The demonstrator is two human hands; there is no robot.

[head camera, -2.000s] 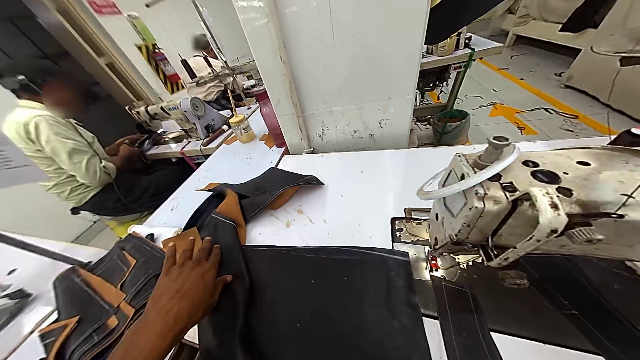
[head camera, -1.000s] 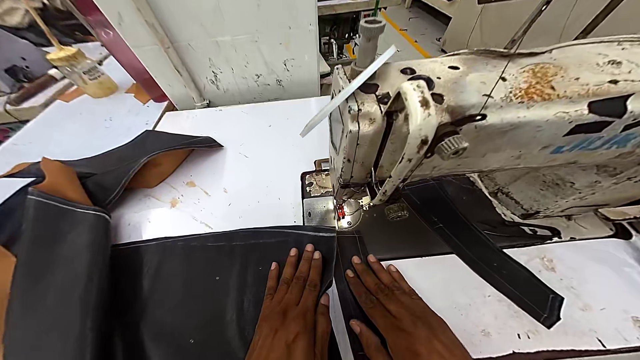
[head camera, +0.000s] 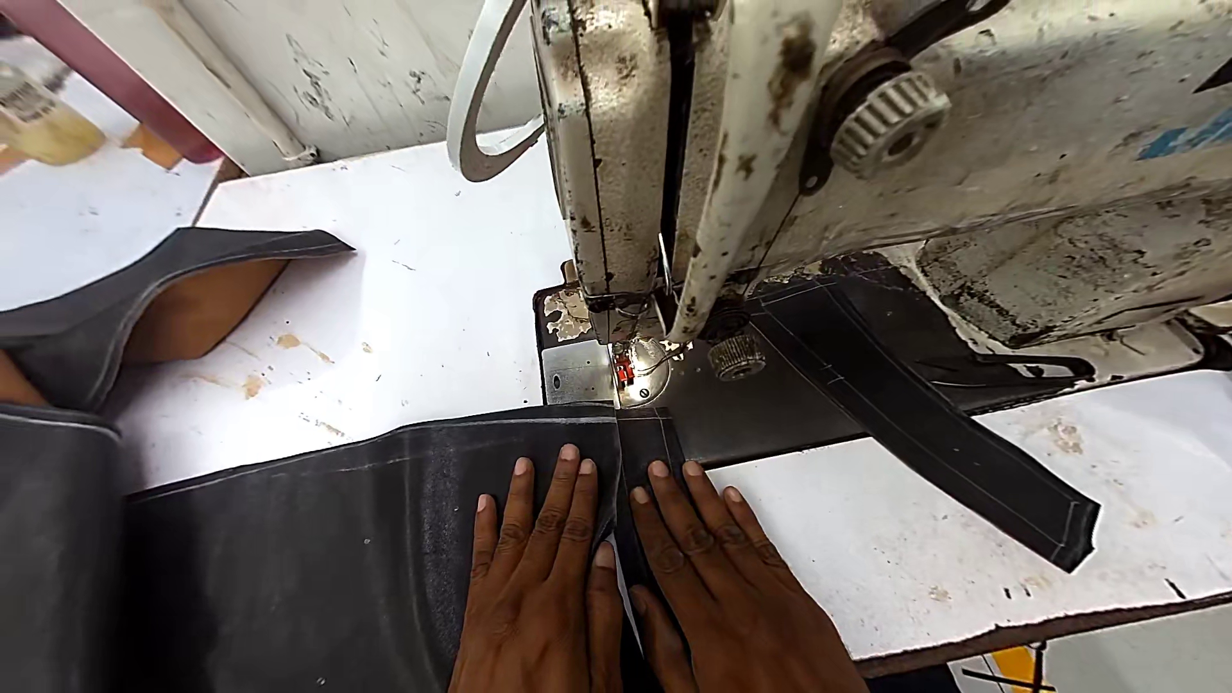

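My left hand [head camera: 544, 568] lies flat, palm down, on a wide black leather-like panel [head camera: 289, 568] with a pale line along its upper edge. Beside it my right hand [head camera: 722, 577] rests flat on a narrow black strip [head camera: 647, 438]. The edges of the two pieces meet just in front of the needle area [head camera: 630, 371] of an old white sewing machine [head camera: 616, 173]; whether they overlap I cannot tell. Another black strip [head camera: 924, 423], marked with pale lines, extends to the right from under the machine arm.
Folded black material with a brown underside [head camera: 207, 303] lies at the left on the white worktable [head camera: 433, 212]. A bottle of yellowish stuff [head camera: 43, 120] stands at the upper left. A white wall panel [head camera: 356, 67] rises behind the table, and a white loop [head camera: 472, 106] hangs beside the machine head.
Two seconds ago one hand lay on the material at the left; now both hands are by the needle area. Since one second ago they keep much the same place. The view has moved closer to the machine.
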